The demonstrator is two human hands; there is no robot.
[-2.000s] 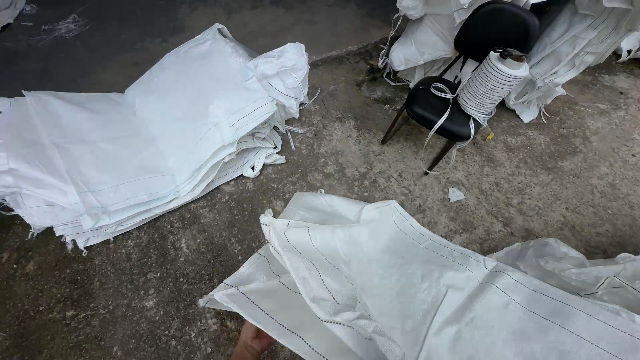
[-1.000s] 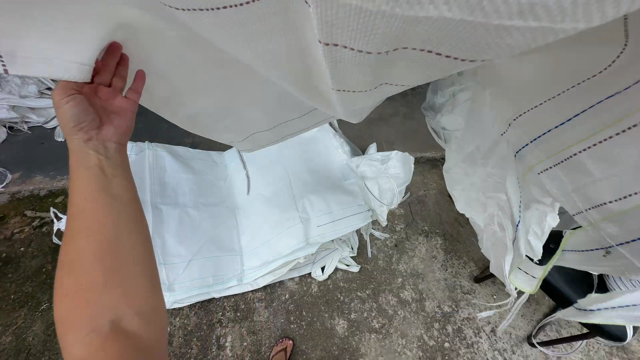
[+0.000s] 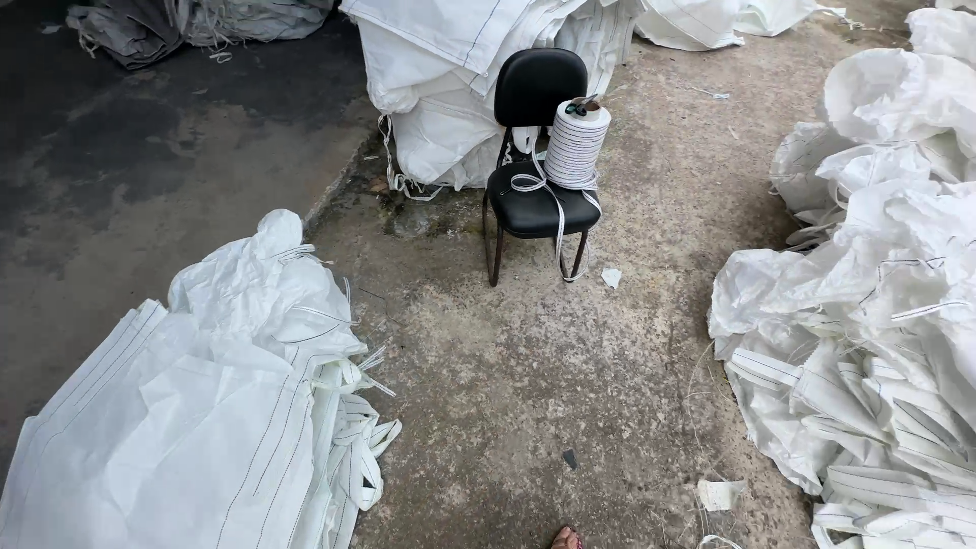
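Neither of my hands is in view. At the lower left lies a stack of white woven bulk bags (image 3: 206, 412) with dark stitched lines, its straps and loose threads spilling over the right side. A black padded chair (image 3: 543, 200) stands near the top middle. On its seat is an upright spool of white webbing with dark lines (image 3: 578, 145), with a loose end looping down past the seat edge. What looks like a pair of scissors (image 3: 581, 107) rests at the top of the spool.
A heap of crumpled white bags (image 3: 862, 328) fills the right side. Another tall white pile (image 3: 450, 114) stands behind the chair, and grey bundles (image 3: 252, 19) lie at the top left. Scraps lie on the concrete floor (image 3: 488, 381). Toes (image 3: 566, 538) show at the bottom edge.
The white sheet that was held up by a hand a second ago no longer hangs across the view. A white bag now lies over the left stack. The hand has left the view, which has shifted.
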